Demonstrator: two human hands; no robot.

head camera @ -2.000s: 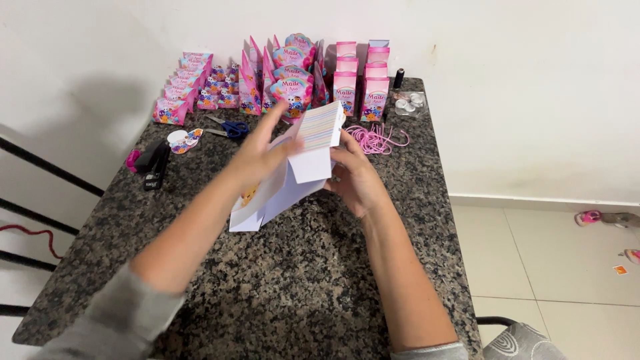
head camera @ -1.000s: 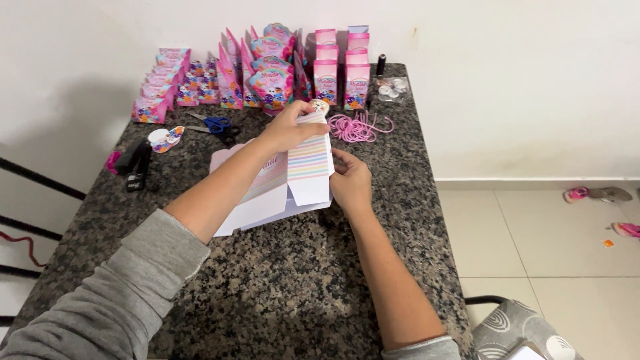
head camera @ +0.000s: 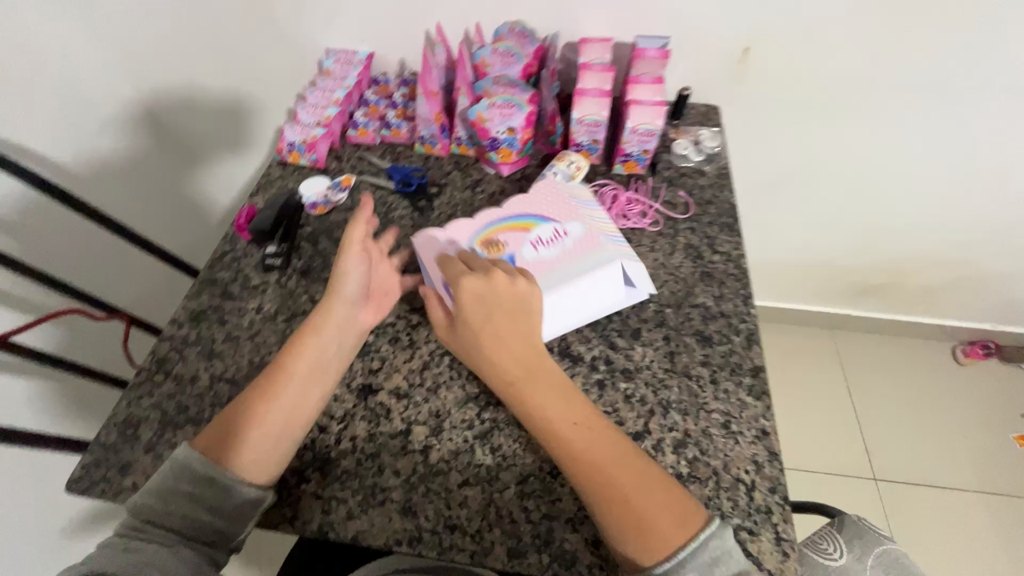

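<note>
A partly folded pink and white paper box with a rainbow print and a scalloped edge lies over the middle of the granite table. My right hand grips its left end, the fingers on the printed panel and the thumb at the near left edge. Just left of the box, my left hand is raised with its fingers spread and nothing in it. Whether its fingertips touch the box edge, I cannot tell. A printed cutout shows at the far edge of the box.
Several pink party boxes and bags line the wall side. Blue-handled scissors, a black stapler, round cutouts, pink cord and a plastic bag with white discs lie on the granite table.
The box has turned so its rainbow panel faces up. My left hand has come off it and moved left; my right hand has shifted from its right side to its left end.
</note>
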